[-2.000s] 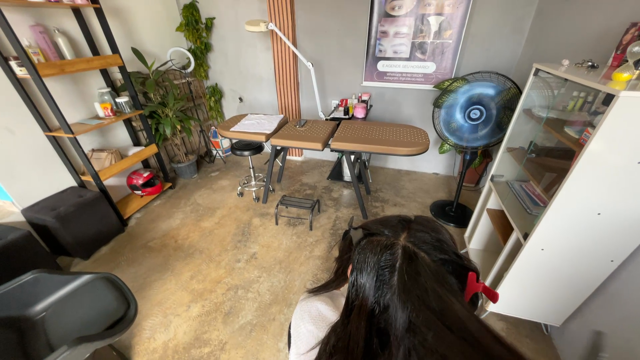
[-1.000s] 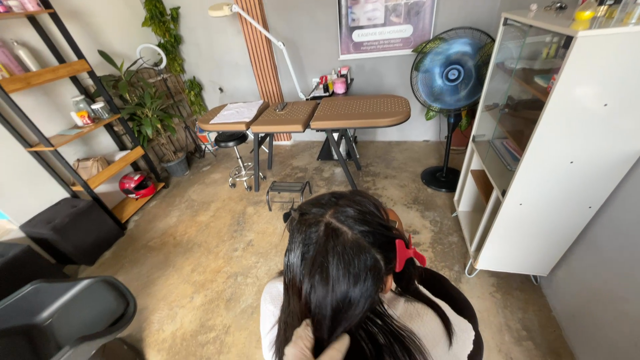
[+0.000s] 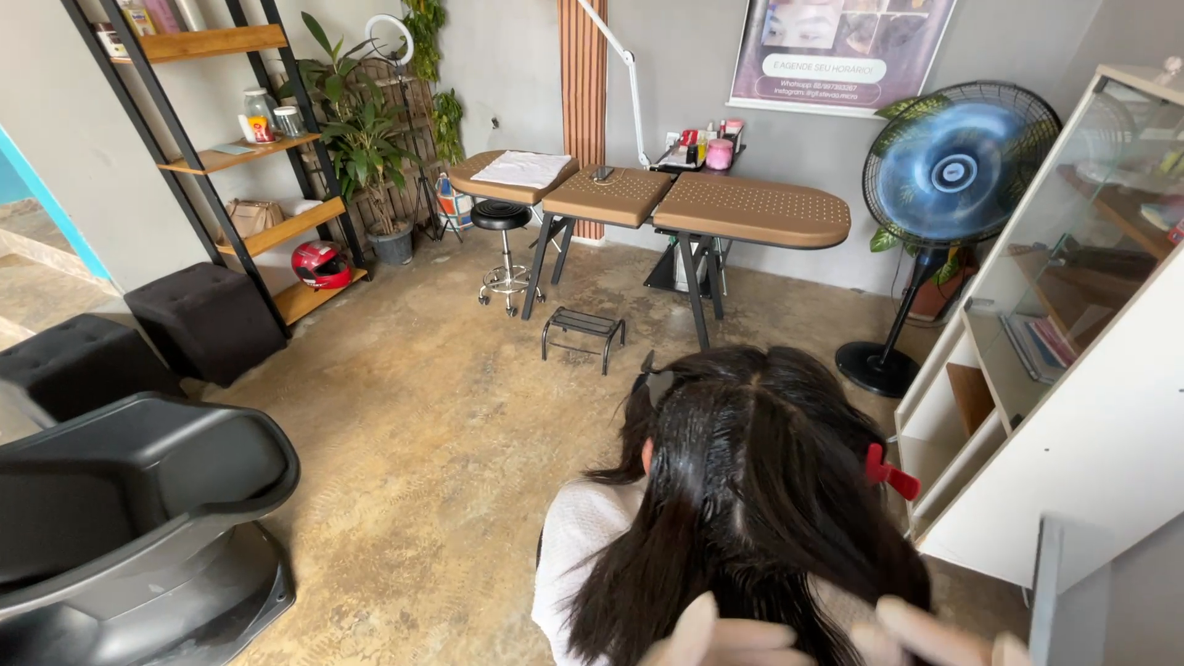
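A seated person's long dark hair (image 3: pixel 731 462) fills the lower right of the view, parted along the middle. A red hair clip (image 3: pixel 893 472) sits at its right side and a dark clip (image 3: pixel 655 377) at its left. At the bottom edge my left hand (image 3: pixel 726 638) lies against the back of the hair, its fingers partly out of view. My right hand (image 3: pixel 930 634) is beside the hair's lower right, blurred. Both hands look pale, perhaps gloved. Whether either one grips hair cannot be told.
A black wash basin (image 3: pixel 139 518) stands at the left. Beyond the person are a black step stool (image 3: pixel 585 324), a padded brown table (image 3: pixel 749 208) and a spinning fan (image 3: pixel 957 171). A white cabinet (image 3: pixel 1064 453) stands close on the right, and black ottomans (image 3: pixel 208 319) by the shelf.
Two seconds ago no hand showed; one second ago one hand was at the back of the hair. Now both hands are in view at the bottom. The view has shifted.
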